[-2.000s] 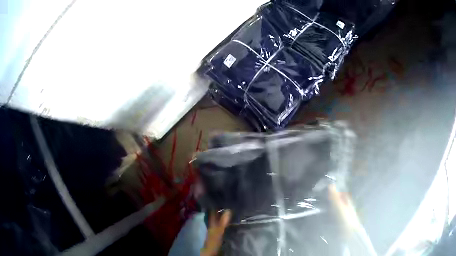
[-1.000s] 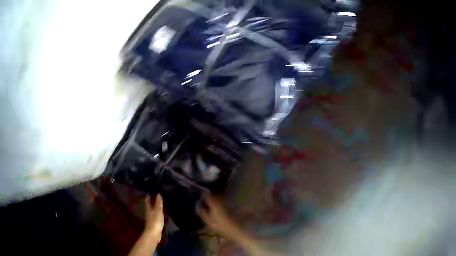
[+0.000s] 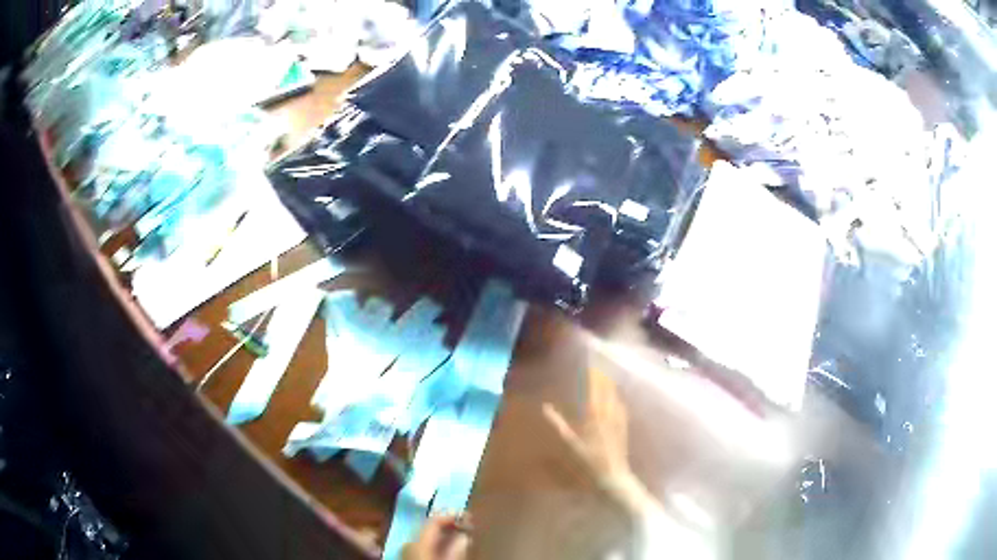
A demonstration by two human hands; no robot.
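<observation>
Several glossy black bagged garments [image 3: 525, 153] lie across the tabletop, two small white labels showing near their front edge. Pale blue label strips [image 3: 377, 372] lie in front of them. My right hand [image 3: 596, 427] is over the table to the right of the strips, blurred, fingers apart and empty. My left hand [image 3: 437, 539] is cut off by the bottom edge at the lower end of a strip; whether it holds anything is unclear. A flat stack of white bags [image 3: 743, 273] lies right of the garments.
The brown tabletop [image 3: 350, 498] has a curved left edge. White paper [image 3: 202, 279] lies at left beside heaped pale blue strips [image 3: 180, 164]. Crumpled white wrapping [image 3: 831, 142] and blue film [image 3: 667, 49] lie at the far side.
The view has swung from tied bundles on the floor to the tabletop. Both hands have left the tied bundle that they were at before. My right hand is now over the table.
</observation>
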